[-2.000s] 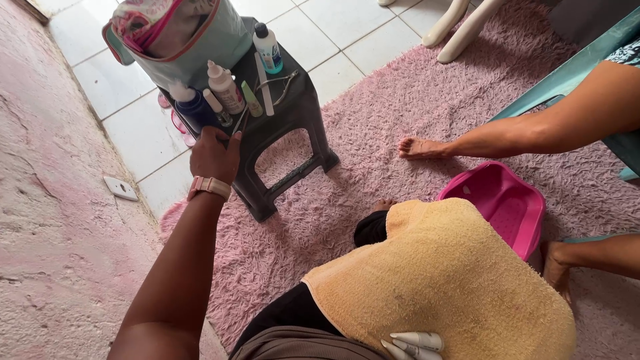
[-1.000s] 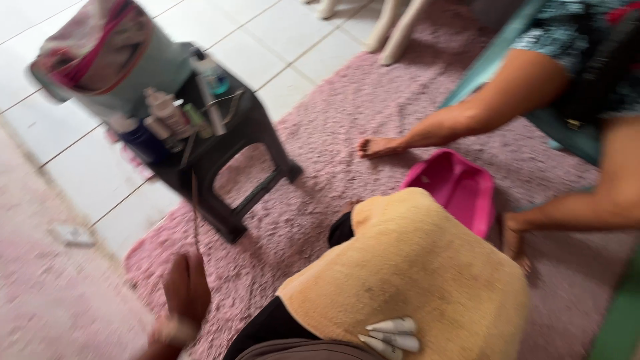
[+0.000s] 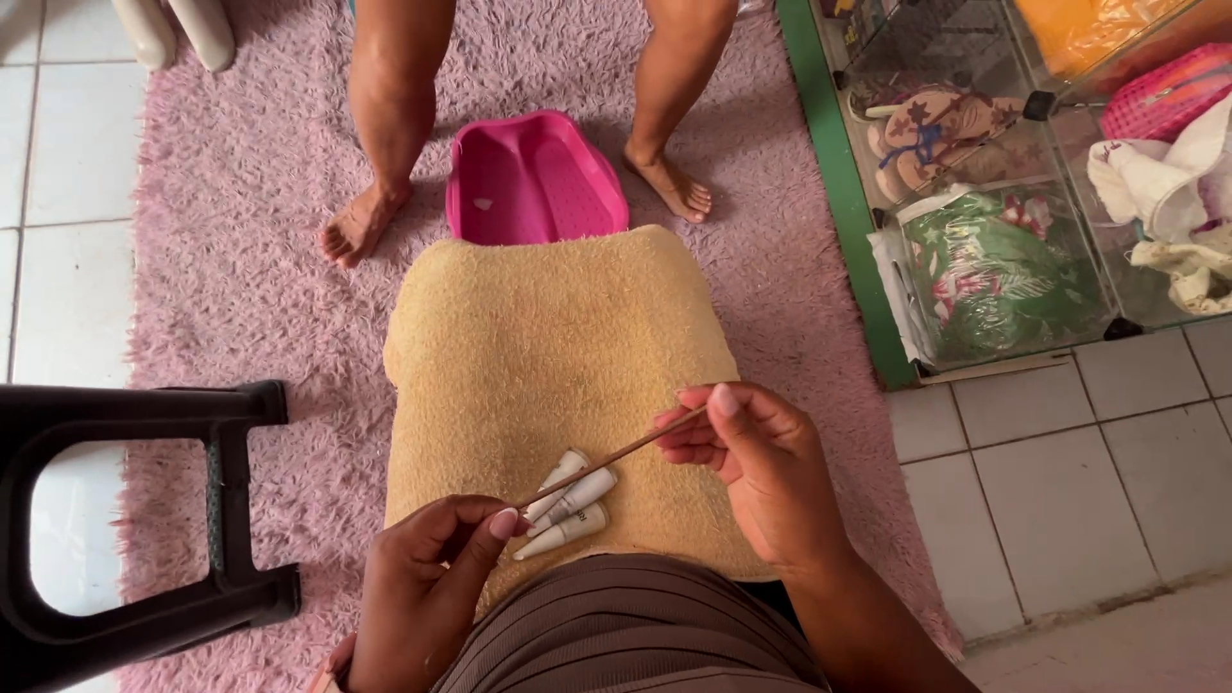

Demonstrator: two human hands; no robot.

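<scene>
A thin brown wooden stick [image 3: 611,458] slants above my lap, its lower end pinched by my left hand [image 3: 452,568] and its upper end between the thumb and fingers of my right hand [image 3: 751,452]. Below it, several small bottles with white tapered caps [image 3: 573,496] lie together on a yellow towel [image 3: 558,327] spread over my lap. Beyond the towel's far edge, a pink plastic foot basin [image 3: 539,178] rests on the rug, between another person's bare feet [image 3: 361,221].
A shaggy pink rug [image 3: 231,289] covers much of the tiled floor. The black plastic stool [image 3: 226,500] stands at the left. At the right is a glass display case [image 3: 991,269] with a green base, holding sandals and packaged goods. Pale furniture legs [image 3: 197,29] show at the top left.
My left hand has come from beside the stool to above my lap. Both hands now hold the stick; my right hand was out of view before. The view has turned right.
</scene>
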